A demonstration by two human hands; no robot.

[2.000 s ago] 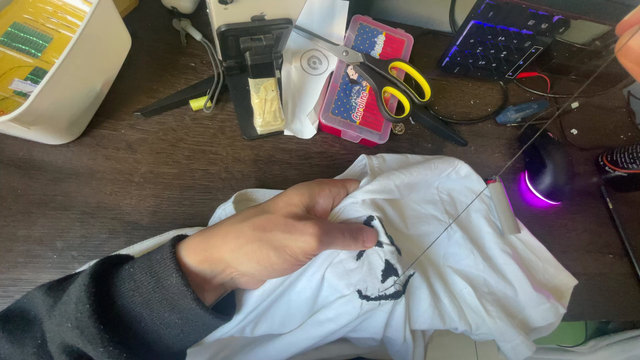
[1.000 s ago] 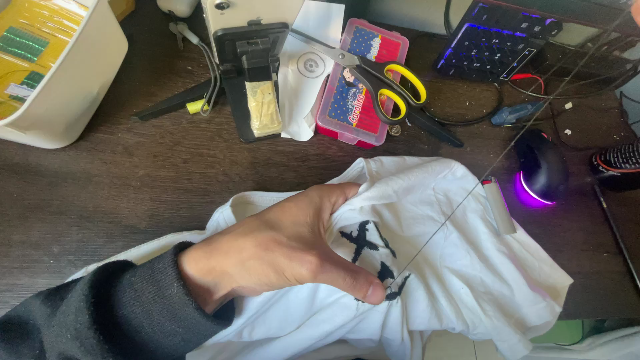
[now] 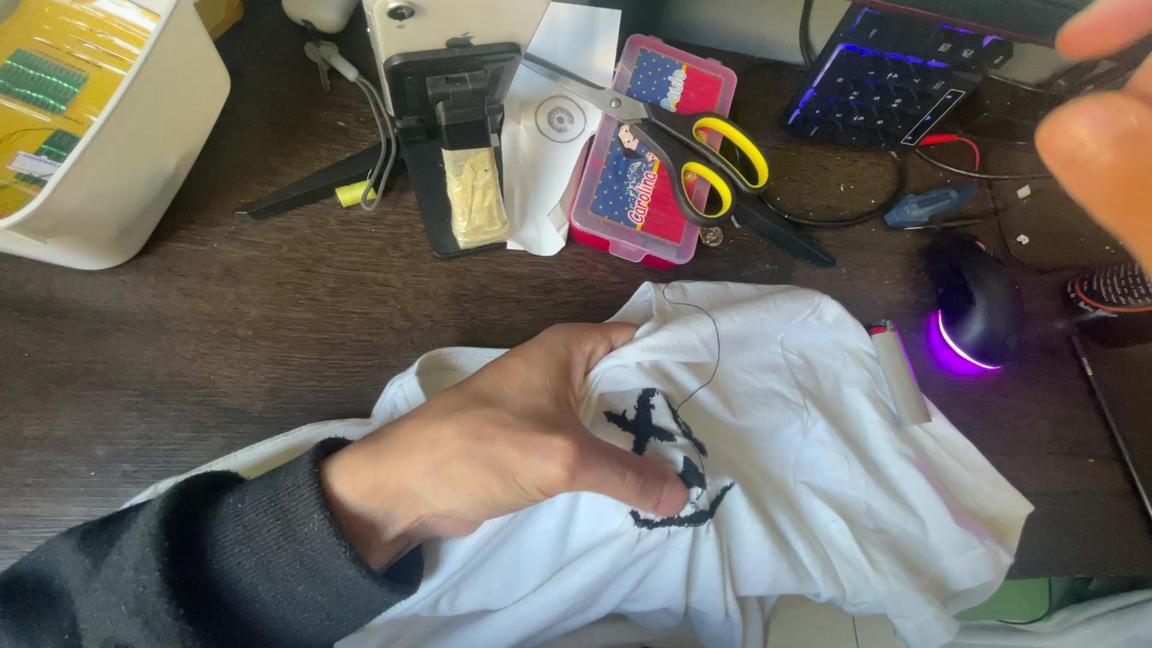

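Observation:
A white cloth garment (image 3: 792, 423) lies bunched over the table's front edge. My left hand (image 3: 504, 441) grips it, thumb on top beside a black embroidered design (image 3: 646, 423) with a cross shape and a curved line; its other fingers are hidden in the fabric. A dark thread (image 3: 717, 346) loops slackly over the cloth down to the stitching. Up at the right edge, my right hand (image 3: 1102, 126) is raised, blurred and partly cut off, away from the cloth; whether it holds a needle cannot be told.
Black and yellow scissors (image 3: 666, 126) rest on a pink plastic case (image 3: 630, 180), beside white paper (image 3: 549, 135) and a phone on a stand (image 3: 459, 117). A white bin (image 3: 171, 144) stands left. Rightward are a keypad (image 3: 882, 81), a lit mouse (image 3: 972, 297) and a lighter (image 3: 900, 373) on the cloth.
The thread, stretched taut toward the upper right before, now lies slack in a loop. More of my right hand shows at the right edge. My left thumb has shifted down the design since two seconds ago.

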